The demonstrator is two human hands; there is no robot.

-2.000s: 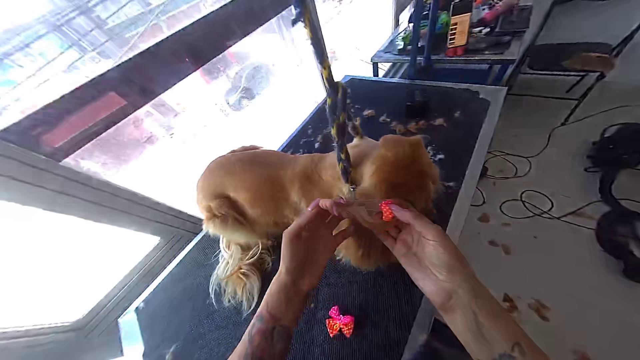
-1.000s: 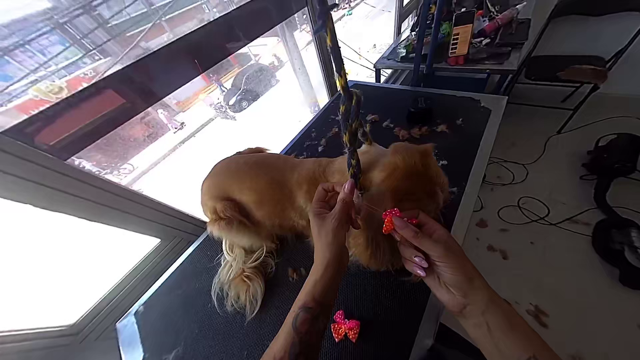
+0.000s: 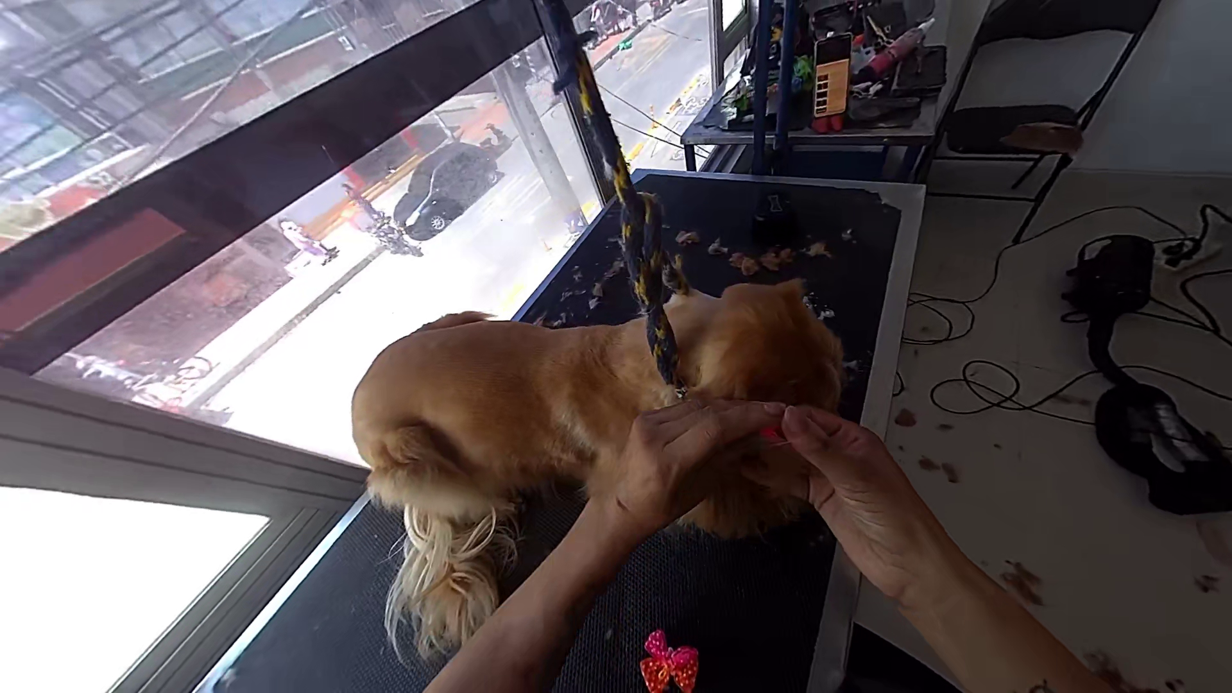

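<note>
A golden-tan dog (image 3: 500,385) with a clipped back stands on a black grooming table (image 3: 616,616), its head turned from me. My left hand (image 3: 674,457) reaches over beside its head and neck, the fingertips meeting those of my right hand (image 3: 847,472). A small red-pink bow (image 3: 773,435), mostly hidden, is pinched between the fingers of my right hand, close to the left fingertips. A second pink-and-orange bow (image 3: 669,664) lies on the table near me. The braided black-and-yellow grooming loop (image 3: 635,221) hangs down to the dog's neck.
Hair clippings (image 3: 760,260) lie on the table's far part and on the floor. A window (image 3: 318,289) borders the left side. Behind are a cluttered side table (image 3: 818,135) and a folding chair (image 3: 1020,125). Cables and a black device (image 3: 1145,433) are on the floor at right.
The hands were apart one second ago, with the bow showing in my right; now they meet beside the dog's head and mostly hide it. The other bow has stayed on the table.
</note>
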